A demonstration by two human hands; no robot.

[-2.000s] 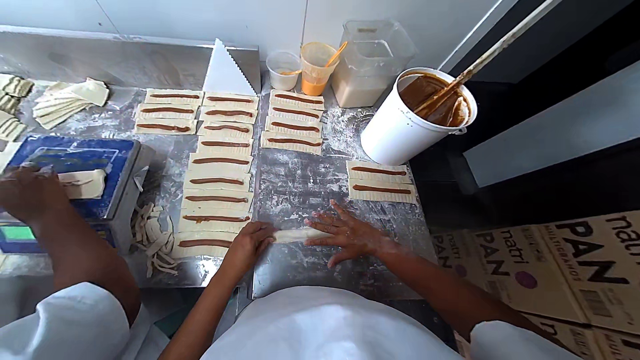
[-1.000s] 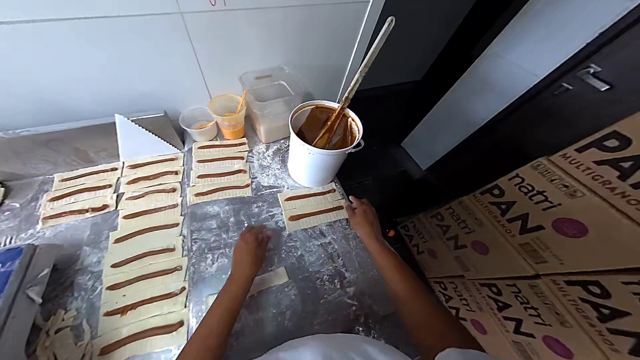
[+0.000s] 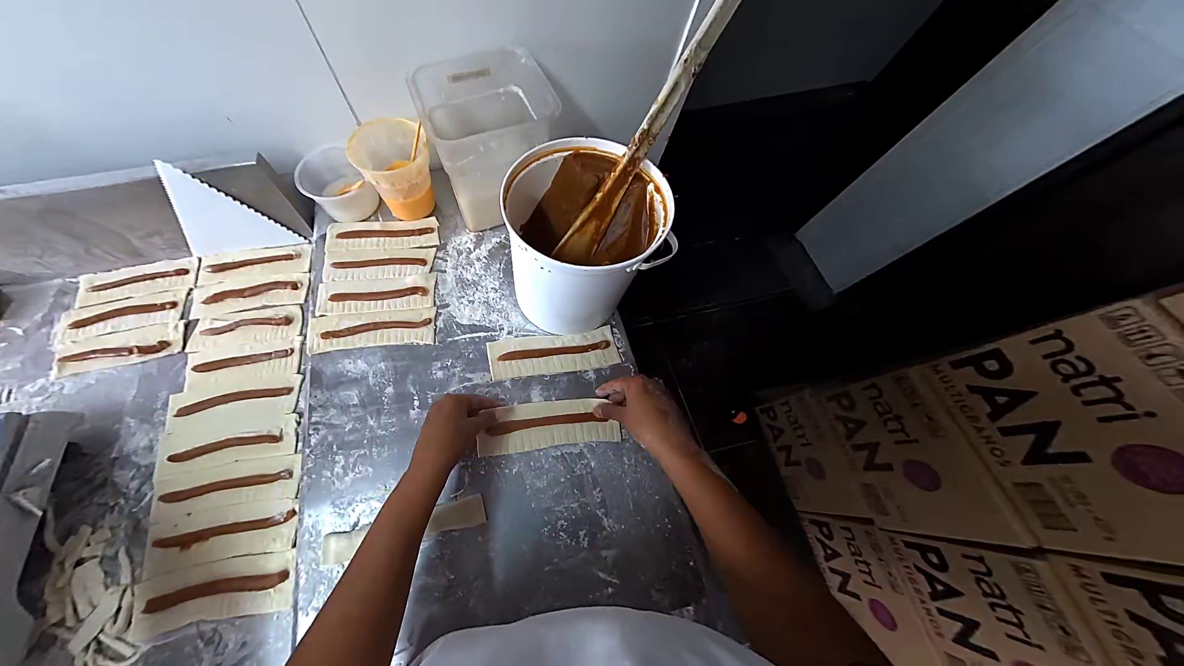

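My left hand [image 3: 455, 427] and my right hand [image 3: 645, 412] pinch the two ends of a dough rectangle [image 3: 550, 438] that bears a line of brown filling. Just beyond it lies another filled dough rectangle [image 3: 555, 368], apart from it. A plain dough strip [image 3: 458, 514] lies nearer to me, partly hidden under my left forearm. Rows of filled dough rectangles [image 3: 231, 443] cover the left side of the floured metal table. A white bucket [image 3: 569, 294] of brown filling stands at the far right edge, with a long wooden paddle [image 3: 638, 148] leaning in it.
Behind the dough stand a clear plastic container [image 3: 481, 139], a cup of orange liquid [image 3: 402, 176], a small plastic tub [image 3: 338, 190] and a white serrated scraper [image 3: 217, 217]. Dough scraps [image 3: 88, 592] lie beside a scale [image 3: 32, 518] at left. Cardboard boxes [image 3: 971, 444] are stacked right of the table edge.
Both hands have moved away from the plain dough strip to the filled rectangle near the bucket. That rectangle, which touched the one beyond it, now lies nearer to me. The view has shifted right.
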